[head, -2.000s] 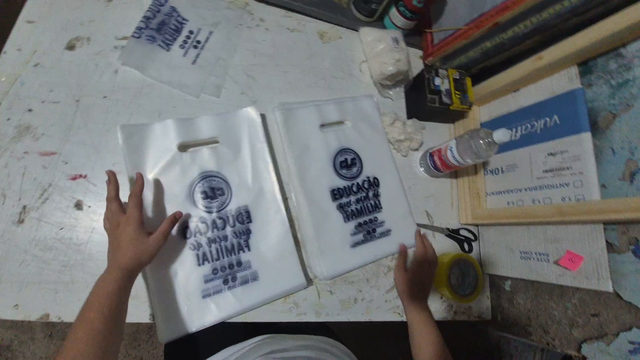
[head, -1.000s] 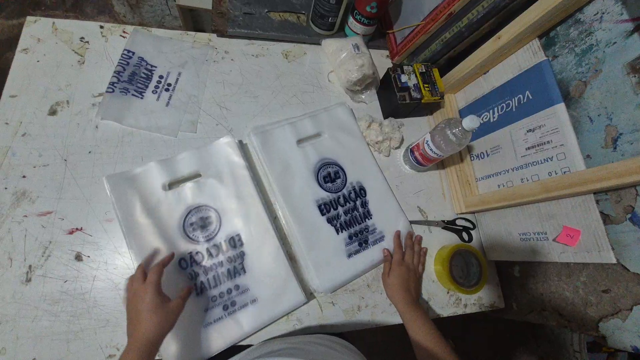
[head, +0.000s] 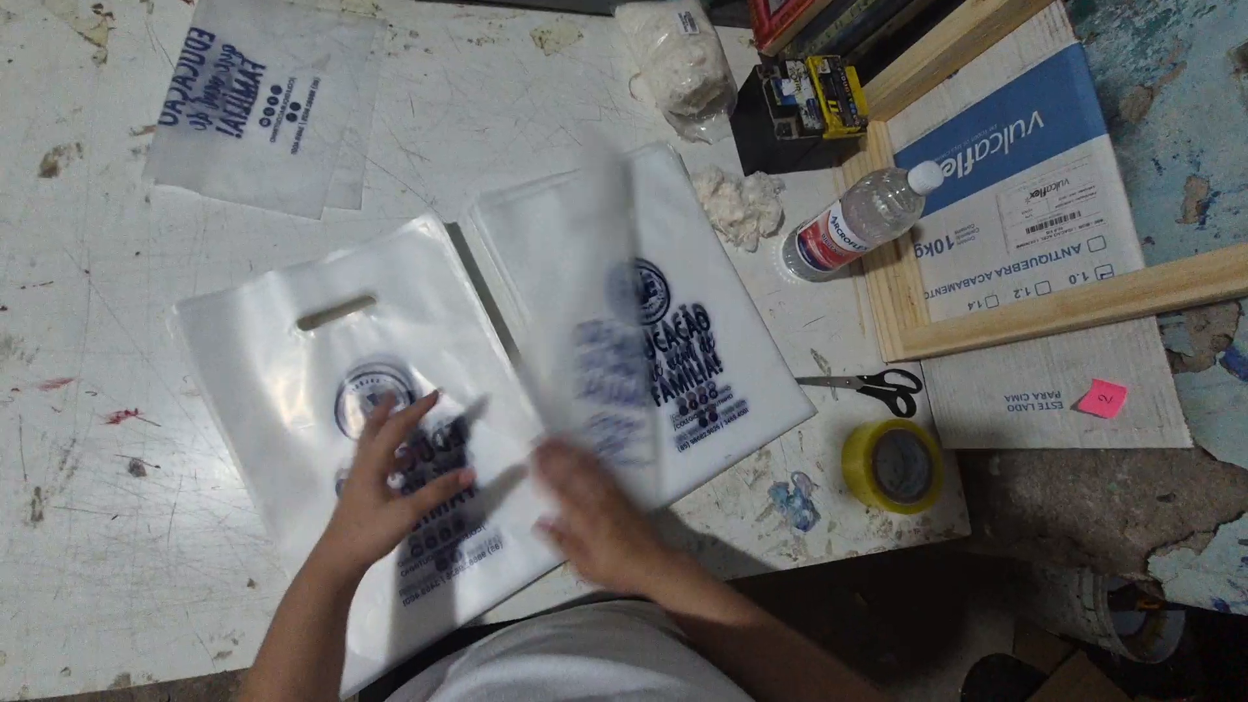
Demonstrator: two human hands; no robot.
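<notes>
Two stacks of printed clear plastic bags with die-cut handles lie side by side on the white table. Over the printing of the left stack [head: 263, 380] is my left hand [head: 390, 478], fingers spread and holding nothing. My right hand [head: 595, 517], blurred by motion, grips the edge of a lifted plastic bag [head: 585, 292], which folds over toward the left above the right stack [head: 721, 390]. The right stack's handle cut-out is hidden behind that bag. More printed plastic sheets [head: 341, 127] lie at the upper left.
Along the right side are black-handled scissors [head: 887, 388], a yellow tape roll [head: 892, 466], a clear bottle [head: 858, 224], white fiber wads [head: 741, 205], a bagged white bundle [head: 678, 68] and a black box [head: 795, 117]. A wooden frame [head: 1053, 317] rests over a flattened cardboard box [head: 1053, 400].
My right hand has moved left from the right stack's lower right corner and now lifts a bag off that stack. My left hand has come inward over the left stack's printing.
</notes>
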